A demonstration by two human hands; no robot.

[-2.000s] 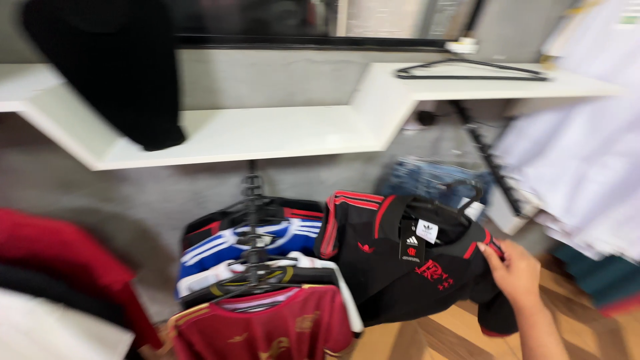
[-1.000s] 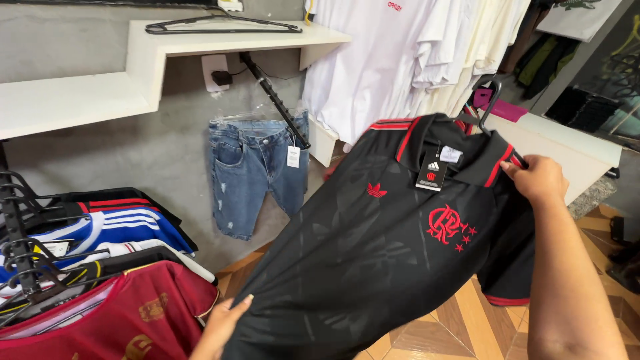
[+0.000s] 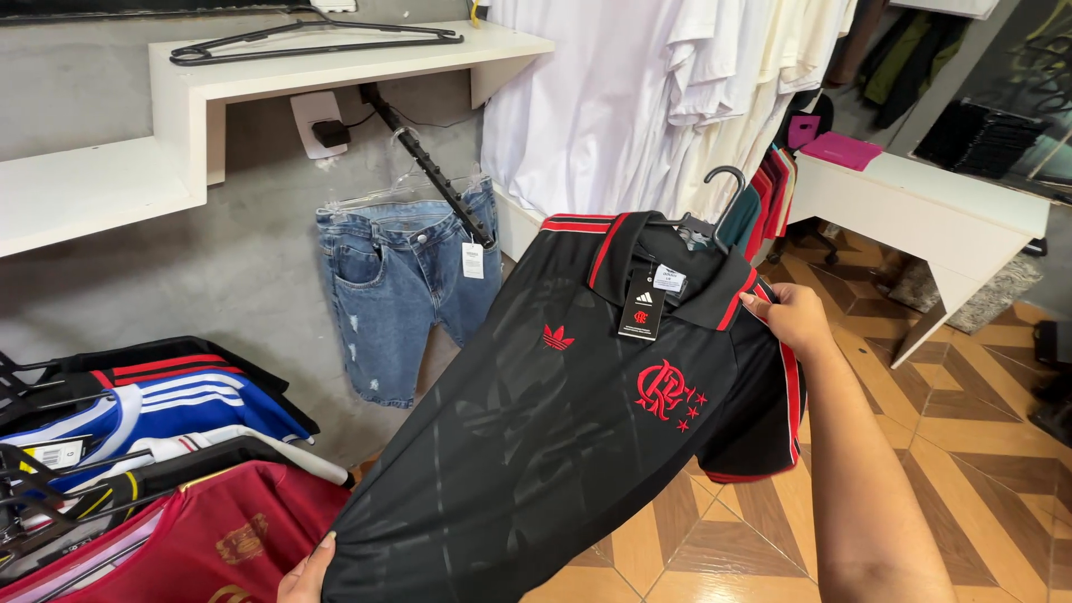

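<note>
A black Adidas polo-style football shirt point(image 3: 536, 419) with red stripes and a red crest hangs slanted in front of me on a black plastic hanger point(image 3: 727, 201), whose hook rises above the collar. My right hand point(image 3: 787, 316) pinches the shirt at the shoulder beside the collar. At the bottom, my left hand point(image 3: 308, 574) grips the shirt's side edge, partly cut off by the frame. A black hang tag point(image 3: 640, 303) dangles from the collar, next to a white neck label.
Several jerseys point(image 3: 176, 402) hang on a rack at the left. Denim shorts point(image 3: 410, 293) hang from a black wall arm point(image 3: 431, 167). An empty hanger point(image 3: 314, 40) lies on the white shelf point(image 3: 188, 75). White shirts point(image 3: 586, 100) hang behind; a white desk point(image 3: 921, 197) stands right.
The black shirt, gathered near the rack two seconds ago, is now spread out between both hands. My left hand has come into view holding its side. The view has swung right.
</note>
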